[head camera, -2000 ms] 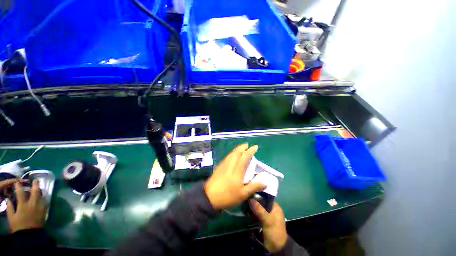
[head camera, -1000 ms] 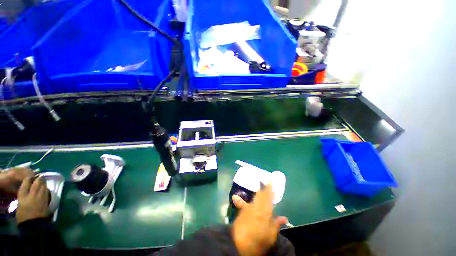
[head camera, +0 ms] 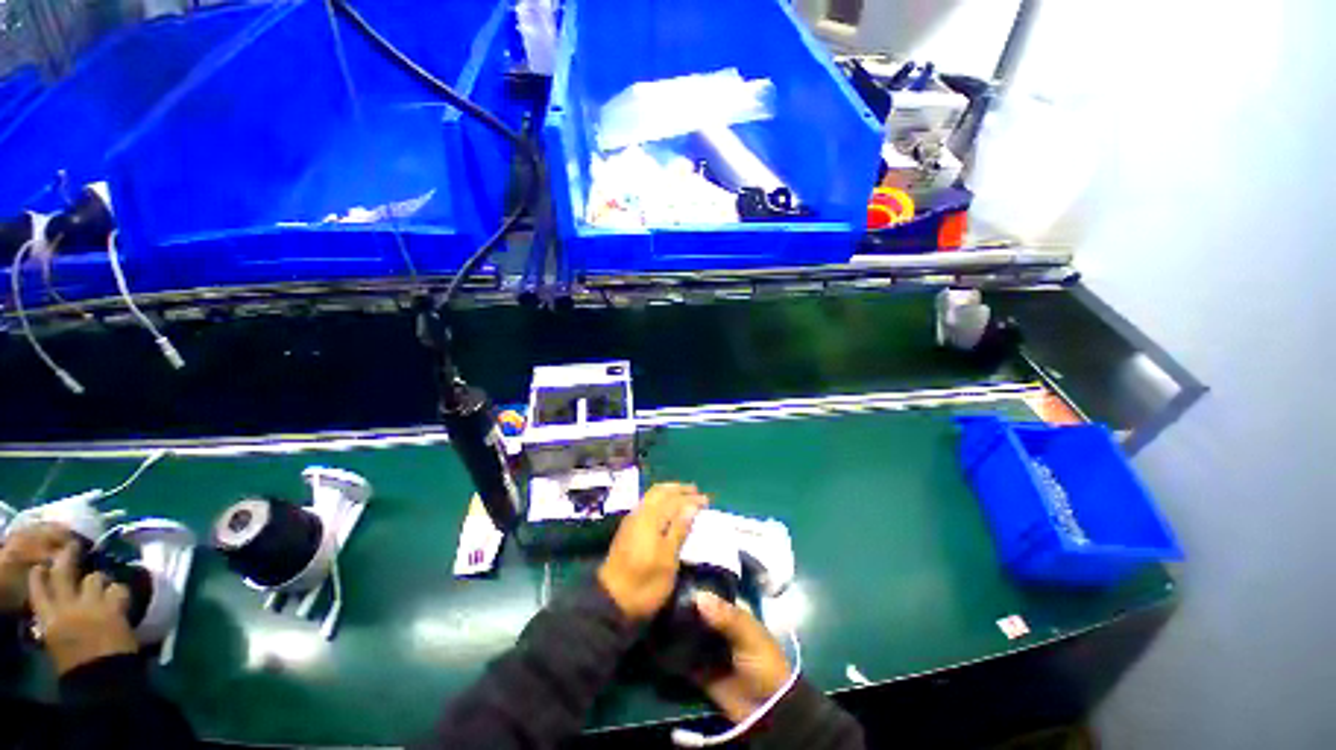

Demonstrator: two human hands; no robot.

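Note:
A security camera with a white bracket [head camera: 744, 545] and a black head [head camera: 677, 633] is held just above or on the green bench in front of me. My left hand [head camera: 649, 551] grips it from the left side, at the white part and the black head. My right hand [head camera: 744, 654] holds the black head from the lower right. A thin white cable [head camera: 762, 714] hangs from the camera over my right wrist. Part of the black head is hidden by my fingers.
A hanging screwdriver [head camera: 479, 457] stands beside the silver screw feeder [head camera: 582, 447]. Another security camera [head camera: 270, 544] lies left. A neighbour's hands [head camera: 73, 604] work at far left. A small blue bin [head camera: 1067, 506] sits right; a large blue bin [head camera: 711, 242] is above. A white-and-black camera [head camera: 967, 320] is behind.
The camera has turned, with its white bracket now up and right and its cable in view. Both hands hold it. The neighbour's hands moved slightly. The view has shifted a little.

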